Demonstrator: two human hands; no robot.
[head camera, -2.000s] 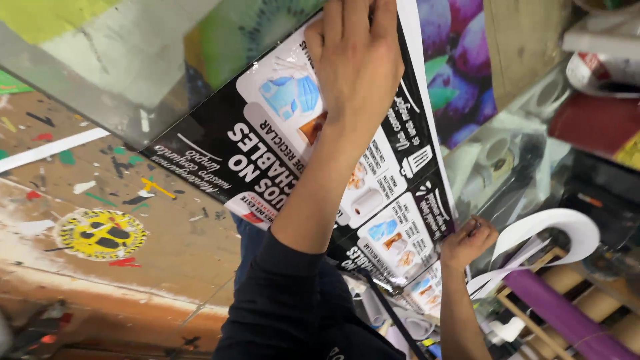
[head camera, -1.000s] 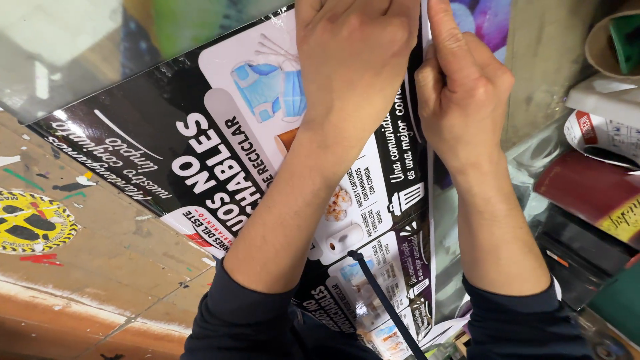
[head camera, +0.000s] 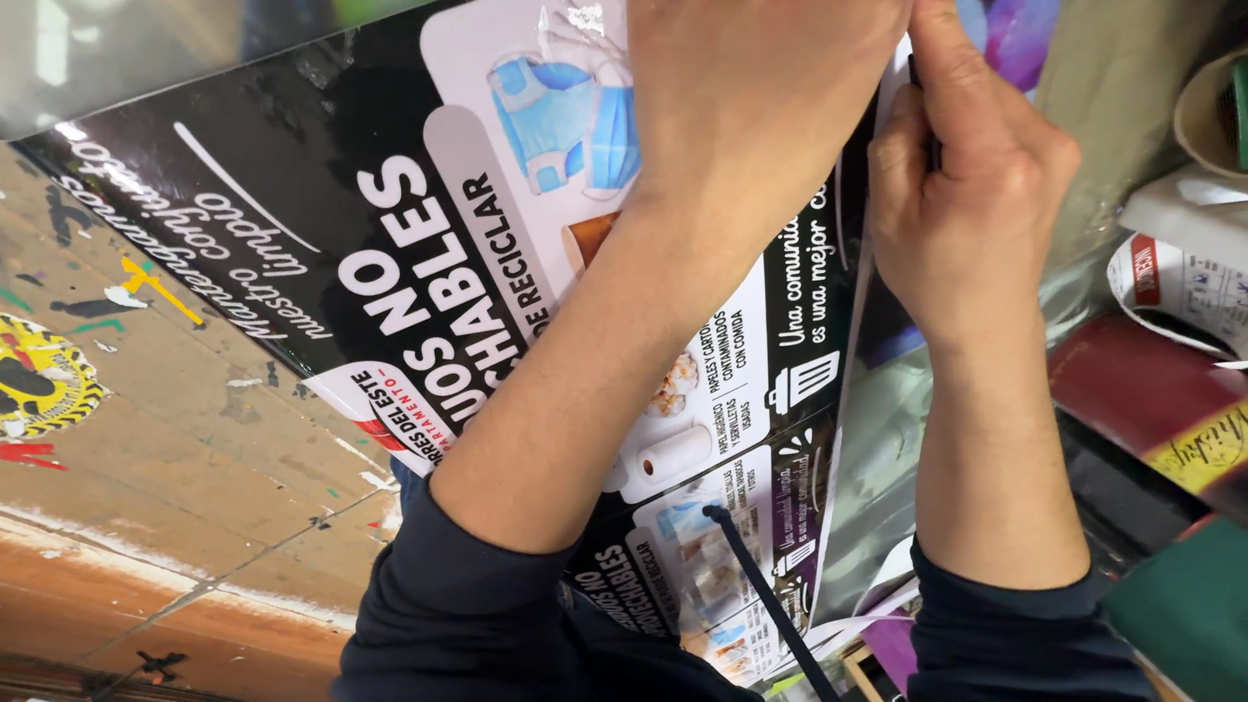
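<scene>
A glossy black printed sheet (head camera: 312, 195) with lettering and pictures runs diagonally across the view. My left hand (head camera: 770, 88) lies over its upper right part, and the fingers are cut off by the top of the frame. Beside it, at the sheet's white right edge, my right hand (head camera: 975, 185) has its thumb and index finger close together, next to a small dark item that I cannot identify. Whether either hand grips the edge is unclear. A black cord (head camera: 765, 585) hangs over the sheet's lower part.
Left and below lies a floor (head camera: 263, 487) littered with coloured scraps, with a round yellow and black sticker (head camera: 39, 375). At right are a cardboard tube (head camera: 1204, 112), a curled printed label (head camera: 1170, 283) and a dark red printed item (head camera: 1121, 380). Clear film (head camera: 1082, 292) lies beside my right forearm.
My right hand has moved up along the sheet's right edge from its lower end to beside my left hand. The view has moved nearer to the sheet.
</scene>
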